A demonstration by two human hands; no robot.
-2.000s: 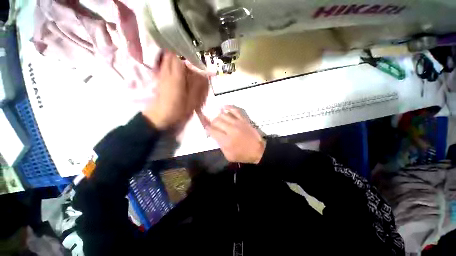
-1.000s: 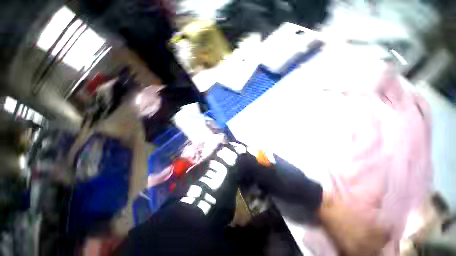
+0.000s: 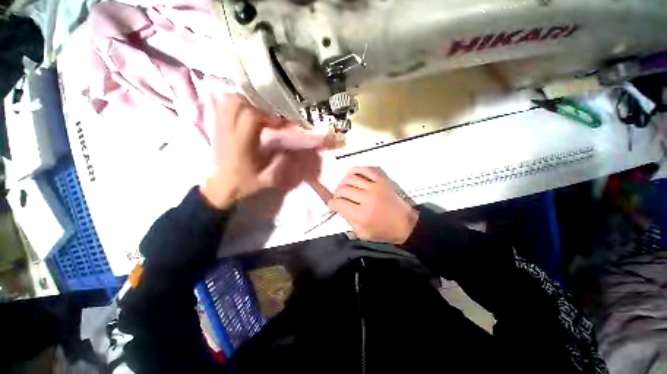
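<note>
A pale pink fabric (image 3: 142, 62) lies heaped on the white table left of the sewing machine head (image 3: 417, 36). A part of it reaches to the presser foot and needle area (image 3: 338, 126). My left hand (image 3: 238, 146) is at the fabric just left of the needle, its fingers raised and bent, with pink fabric at the fingertips. My right hand (image 3: 374, 206) is near the table's front edge, below and right of the needle, with its fingers curled on a narrow strip of the pink fabric. Its fingertips partly hide the strip.
Green-handled snips (image 3: 578, 112) and black-handled scissors (image 3: 630, 106) lie at the right of the table. A blue crate (image 3: 82, 226) and white boxes (image 3: 36, 190) are at the left. Another blue crate (image 3: 232, 303) is below the table. Greyish fabric (image 3: 636, 307) is at lower right.
The view swung left a second ago and is back on the machine. Compared with two seconds ago, my left hand's fingers are more raised and both hands show further right in the picture.
</note>
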